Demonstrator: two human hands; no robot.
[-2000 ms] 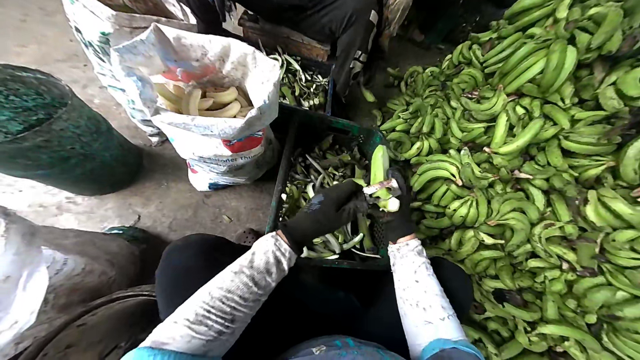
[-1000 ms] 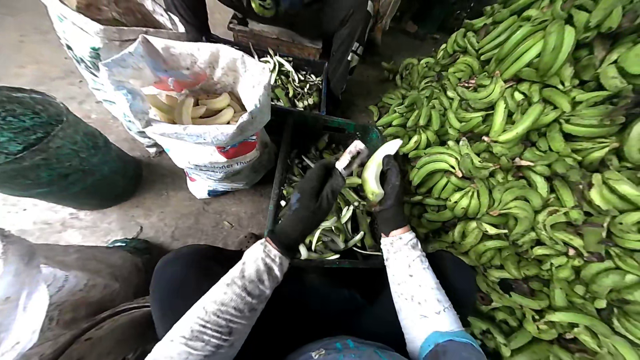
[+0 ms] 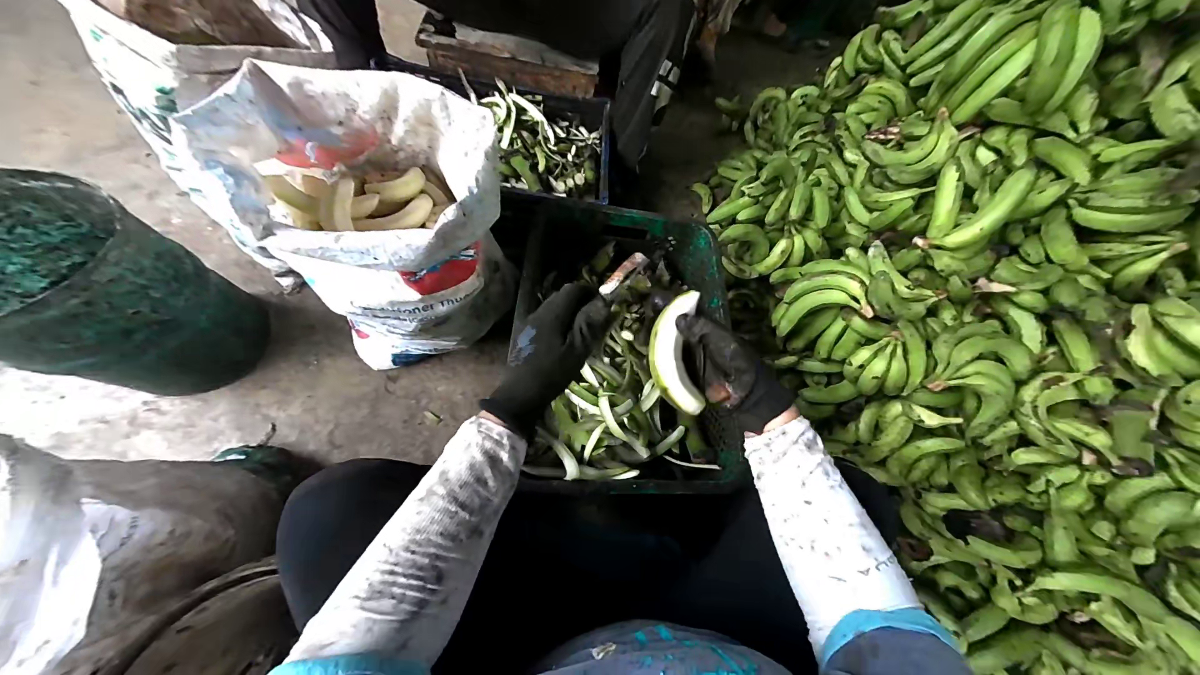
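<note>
Both hands wear black gloves and are over a green plastic crate [image 3: 717, 281] of green plantain peels [image 3: 600, 422]. My left hand [image 3: 553, 352] is closed on a short tool with a pale, wrapped-looking end [image 3: 623, 272]; its blade cannot be made out. In my right hand [image 3: 736, 370] is a partly peeled green plantain [image 3: 675, 352], its pale flesh facing left and some green skin still along its edge. The tool and the plantain are apart. To the left of the crate, a white woven sack [image 3: 412, 244] holds peeled plantains [image 3: 375, 199].
A large heap of green plantains [image 3: 937, 356] covers the floor at right. Another crate of peels [image 3: 605, 141] stands ahead, by a person's dark-trousered leg [image 3: 652, 84]. At left are a green barrel-like container [image 3: 141, 291] and a filled sack [image 3: 169, 497].
Two seconds ago both hands were together at a greener plantain. They have since moved apart, and more pale flesh shows on the plantain in my right hand.
</note>
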